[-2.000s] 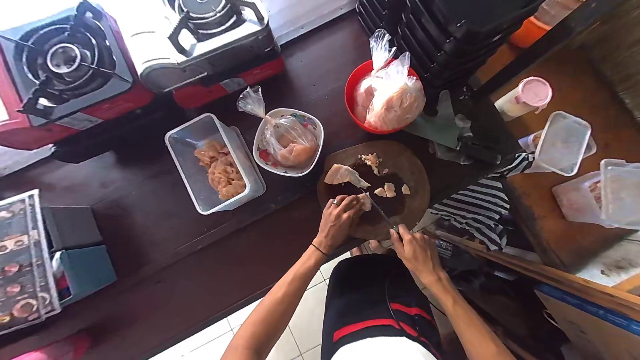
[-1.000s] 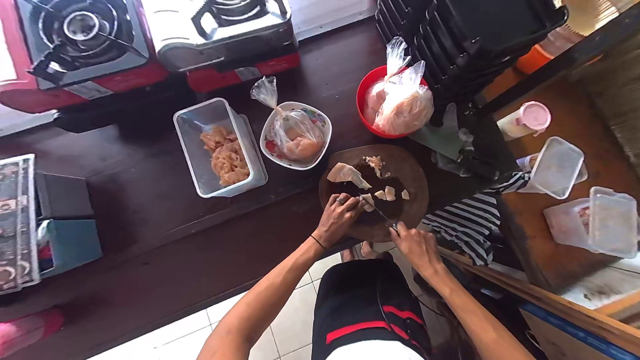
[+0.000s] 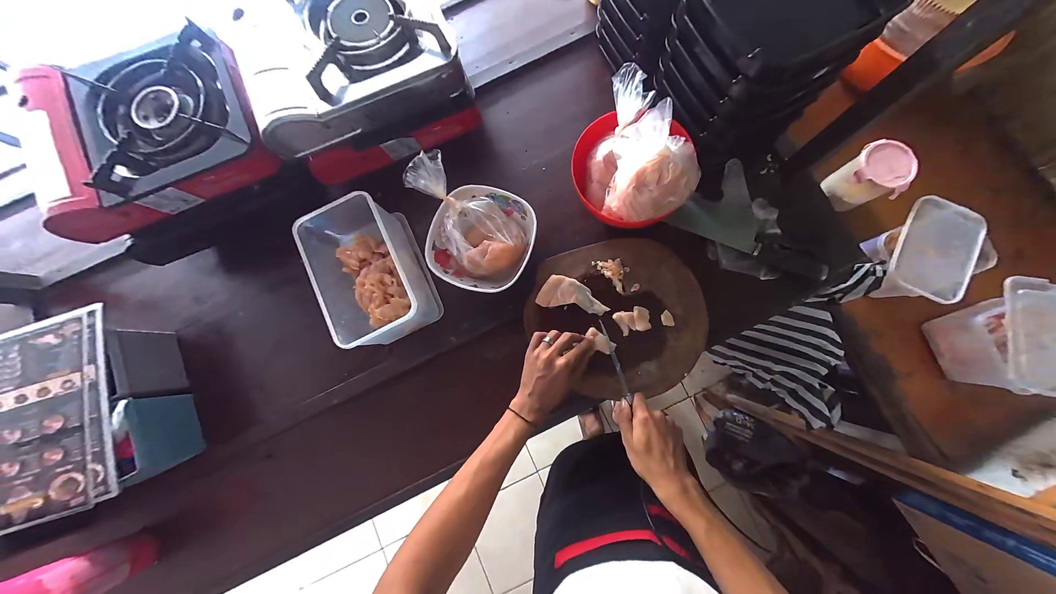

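My right hand point(image 3: 652, 437) grips a knife point(image 3: 619, 370) by its handle, the blade lying over a round wooden chopping board point(image 3: 681, 289). With its fingertips my left hand point(image 3: 554, 367) holds a small piece of raw meat, likely chicken point(image 3: 601, 340), against the board beside the blade. A longer strip of meat point(image 3: 569, 293) rests above my left hand. Small cut chunks point(image 3: 634, 320) and a little heap of scraps point(image 3: 612, 272) lie farther up and to the right.
Left of the board are a bowl point(image 3: 481, 285) with bagged meat and a plastic container point(image 3: 318, 272) of cut meat. Behind it, a red bowl point(image 3: 594, 210) holds more bagged meat near stacked black trays point(image 3: 742, 74). Portable gas stoves point(image 3: 157, 107) stand at the back left. A striped cloth point(image 3: 784, 355) hangs right.
Both hands stay at the board's near edge, with the knife in my right hand. The larger strip and cut chunks keep about the same places on the board.
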